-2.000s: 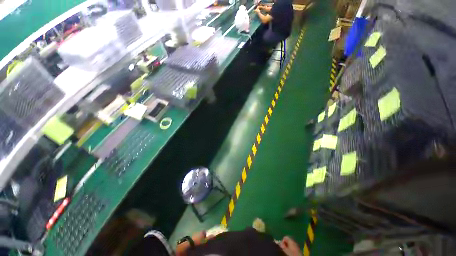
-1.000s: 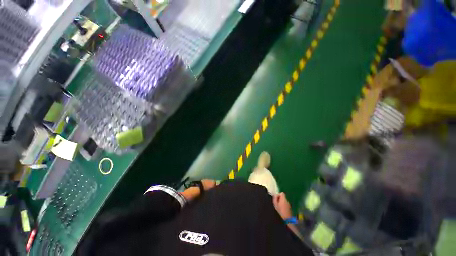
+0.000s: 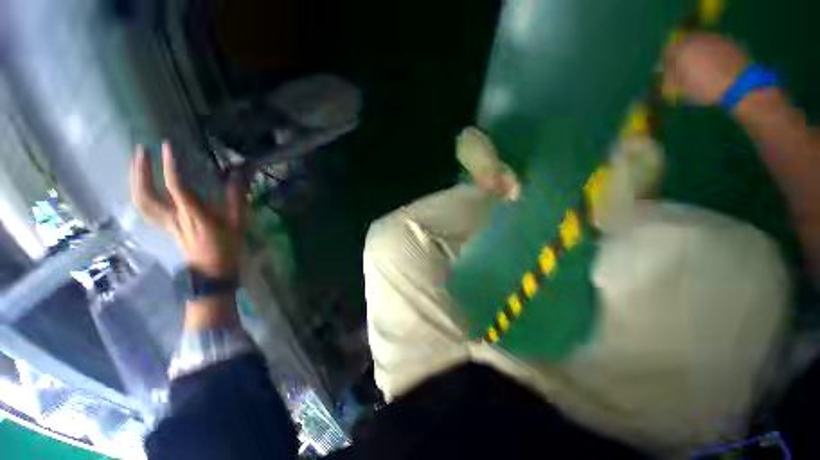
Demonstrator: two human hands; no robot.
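Observation:
My left hand [image 3: 193, 211] is at the left, bare, with a dark band at the wrist. Its fingers are spread and it holds nothing visible. It is over or beside a blurred grey bench edge [image 3: 166, 108]; contact cannot be told. My right hand [image 3: 706, 67] is at the upper right, with a blue wristband. It looks curled, but blur hides its fingers and whether it holds anything. A blurred grey rounded thing [image 3: 315, 103], perhaps a stool seat, is in the dark area right of my left hand.
My legs in light trousers [image 3: 409, 296] are apart over the green floor [image 3: 530, 117]. Yellow-and-black tape [image 3: 548, 260] runs diagonally between them. Blurred grey frames and trays [image 3: 315, 422] are at the lower left.
The view has turned sharply down and towards the bench. My left hand has moved out from my waist with its fingers spread. My right hand has moved up and away from my body.

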